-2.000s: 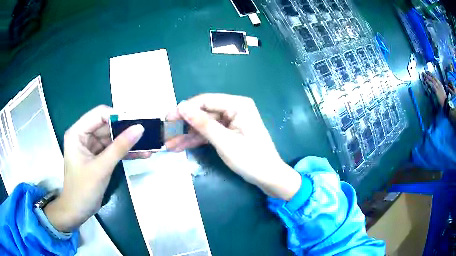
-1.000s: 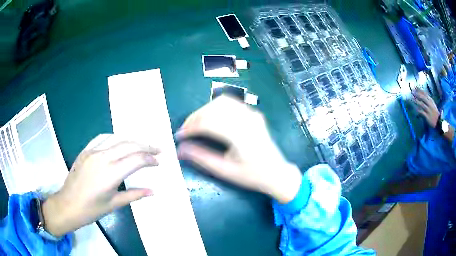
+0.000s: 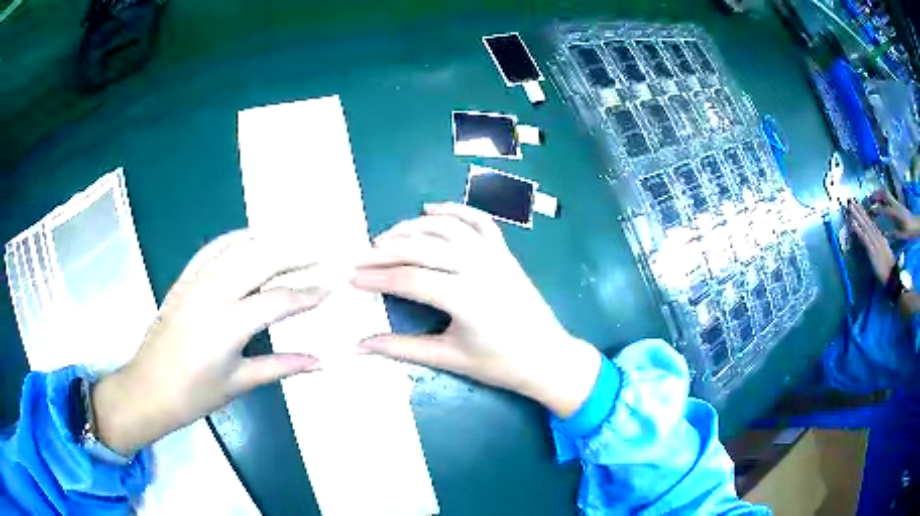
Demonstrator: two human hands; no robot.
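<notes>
A long white release liner (image 3: 303,181) lies flat on the green bench mat in front of me. My left hand (image 3: 227,333) is over its left edge, fingers apart, with no object visible in it. My right hand (image 3: 459,307) is at its right edge, fingers apart, fingertips over the strip and near the left fingertips. Whether the fingertips touch the strip is hard to tell. Three small LCD modules lie loose beyond my right hand: an upper one (image 3: 514,58), a middle one (image 3: 486,134) and a lower one (image 3: 501,196), each with a pale tail.
A stack of adhesive sheets (image 3: 91,237) lies at left. A clear blister tray (image 3: 661,151) with rows of dark screens stands at right. Another person's hand (image 3: 873,237) and blue sleeve are at far right. A cardboard box (image 3: 822,469) is at lower right. A dark blurred object (image 3: 116,40) is at upper left.
The LCD module my hands held two seconds ago is gone from them, and a third module now lies on the mat. My right hand has moved back over the strip beside my left hand.
</notes>
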